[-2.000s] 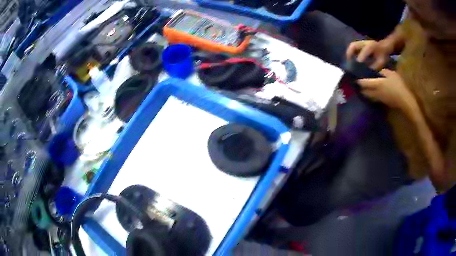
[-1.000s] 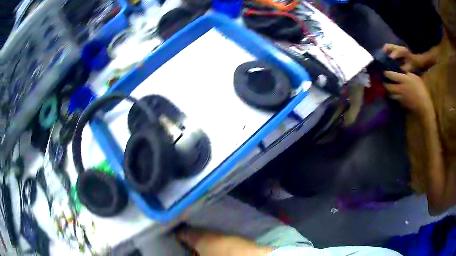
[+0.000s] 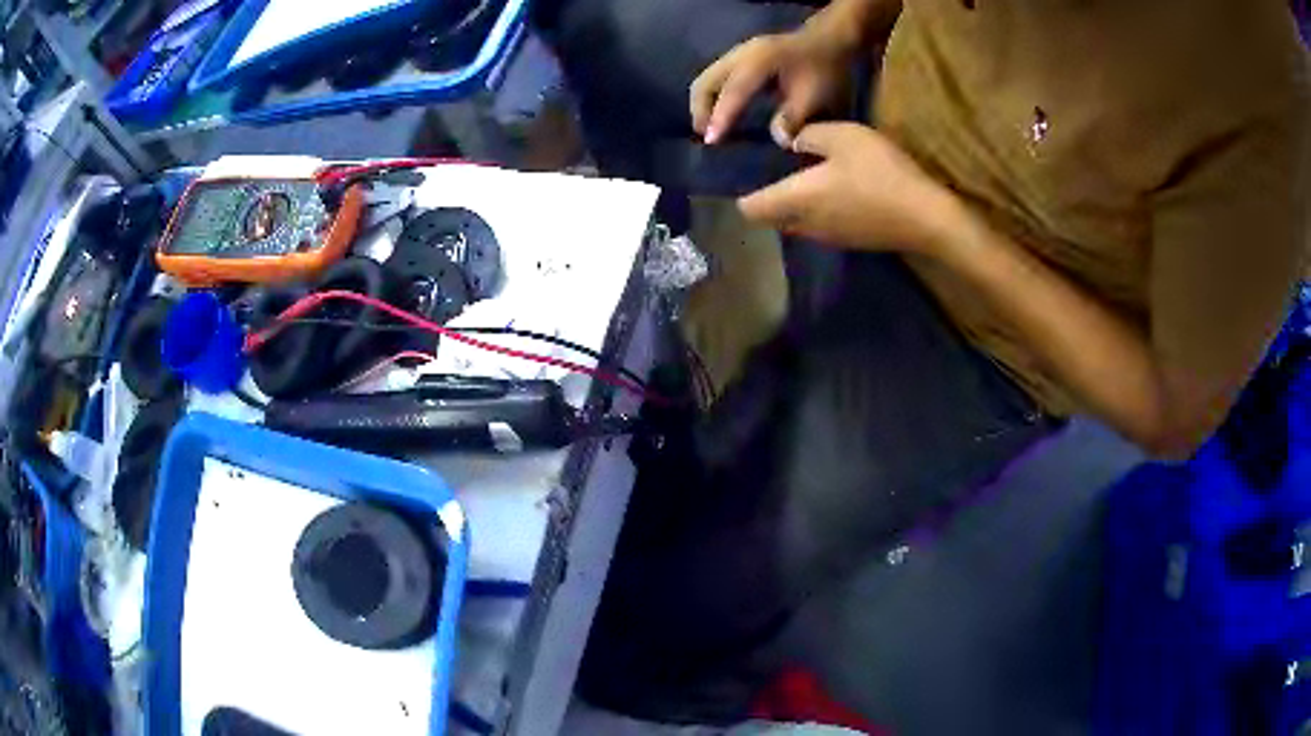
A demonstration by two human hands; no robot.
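Neither of my hands is in the picture. Nearest in front is the parts tray (image 3: 319,469), with a blue rim and white liner, cut off by the bottom edge. A round black ear pad (image 3: 368,572) lies in it near the right rim. Part of another black piece (image 3: 242,722) shows at the bottom edge. A long black electric screwdriver (image 3: 417,414) lies behind the tray. The orange-edged multimeter (image 3: 259,223) lies farther back, with red and black test leads (image 3: 496,350) running over the bench's right edge.
A small blue cup (image 3: 204,342) and black discs (image 3: 446,252) are on the bench (image 3: 575,237). Another person (image 3: 992,216) sits at the right, holding a dark flat object (image 3: 726,166). Blue crates (image 3: 1201,575) stand at lower right. Another blue-rimmed tray (image 3: 377,98) is at the top left.
The view has swung toward the other person and the bench's far end. The tray has shifted down and left in the picture. The headphones and the bare forearm at the bottom have left view.
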